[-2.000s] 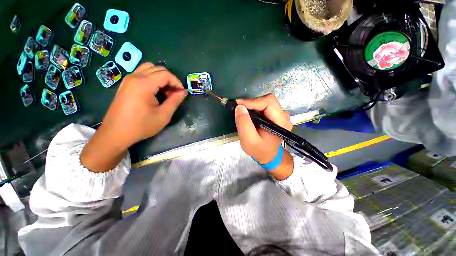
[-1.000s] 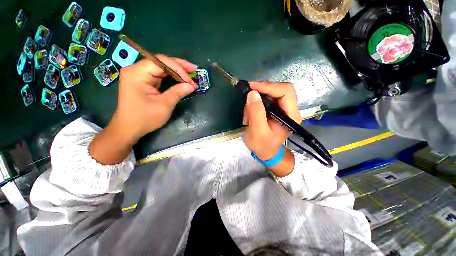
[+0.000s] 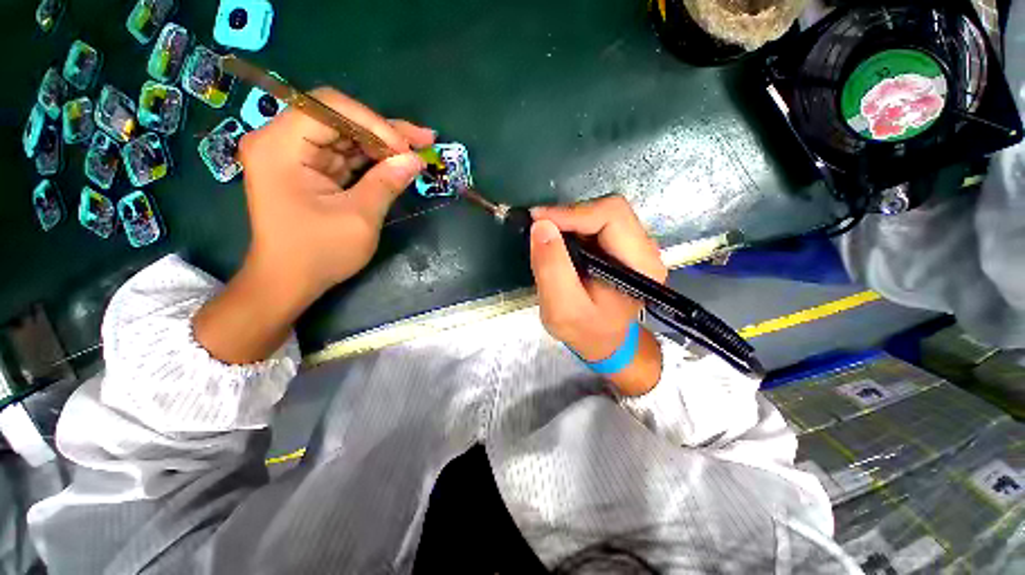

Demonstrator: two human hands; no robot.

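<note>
A light-blue device unit (image 3: 447, 178) with dark and white parts lies on the green mat between my hands. My left hand (image 3: 326, 185) grips brown-gold tweezers (image 3: 306, 103), pointed down at the unit's left side. A small yellow-green part (image 3: 432, 157) shows at the tweezer end, over the unit. My right hand (image 3: 593, 261), with a blue wristband, grips the black soldering iron (image 3: 646, 294). The iron's thin tip is at the unit's lower right edge; whether it touches is unclear. A hair-thin line runs left from near the unit.
Many similar units (image 3: 145, 160) lie in a group at the left. Two plain light-blue covers (image 3: 243, 23) lie beside them, one partly behind my left hand. A round pot (image 3: 742, 20) and a black fume fan (image 3: 896, 94) stand at the right. Another person's sleeve (image 3: 916, 264) shows at the right edge.
The iron's tip has come back down to the unit since one second ago. The tweezers, absent two seconds ago, are in my left hand; the yellow-green part shows more clearly. The view has shifted slightly.
</note>
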